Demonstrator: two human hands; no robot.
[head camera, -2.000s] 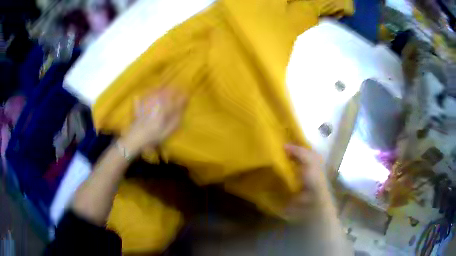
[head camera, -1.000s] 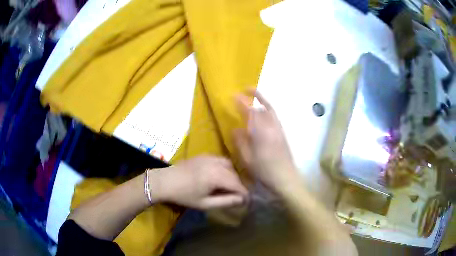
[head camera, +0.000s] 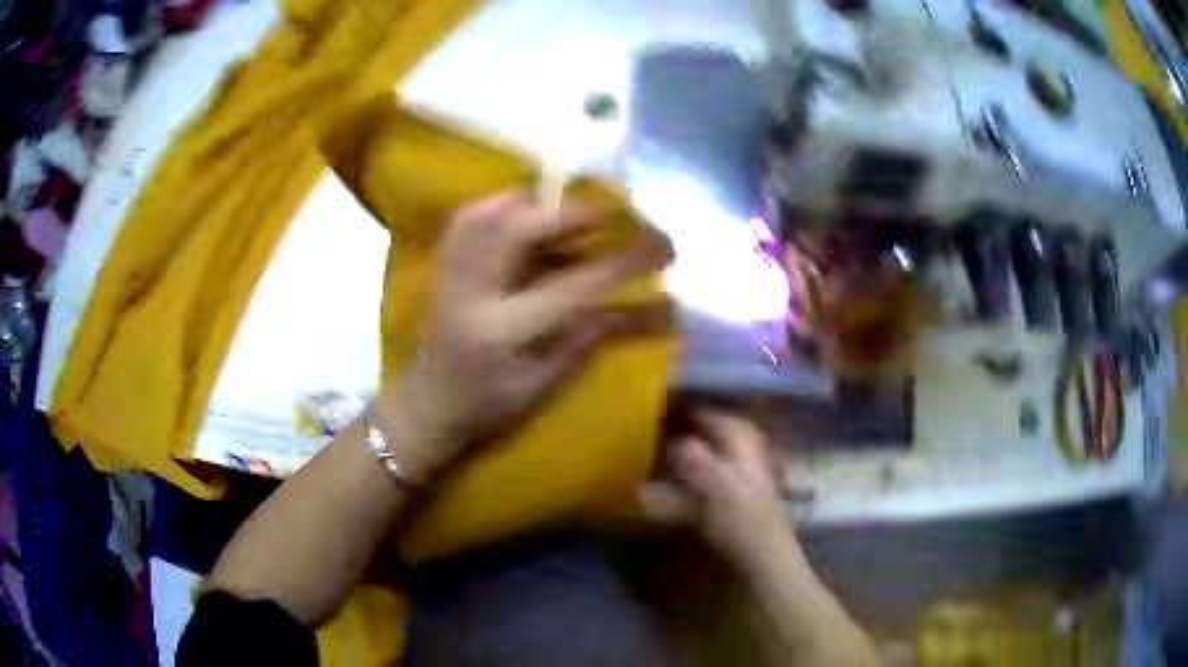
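Note:
A mustard-yellow fabric piece (head camera: 573, 443) lies folded at the left of the overlock machine, its edge near the bright cloth plate (head camera: 710, 267). My left hand (head camera: 502, 306) is on top of it, fingers bent and gripping the fabric, pointing toward the plate; it is blurred. My right hand (head camera: 736, 476) is at the table's front edge, below the plate, close to the fabric's right edge. It is blurred, and I cannot tell whether its fingers hold the fabric. The needle area is hidden by pink-white glare.
More yellow fabric (head camera: 169, 313) is draped over the white table (head camera: 293, 339) at left. Black knobs (head camera: 1042, 274) stand on the machine at right. Red and yellow scissor loops (head camera: 1090, 404) lie right of it. Yellow pieces (head camera: 971, 632) show at lower right. Coloured fabric heaps are at far left.
The view has swung toward the machine. My left hand has moved from the lap side up onto the fabric beside the plate. My right hand has left the fabric's upper part for the table's front edge.

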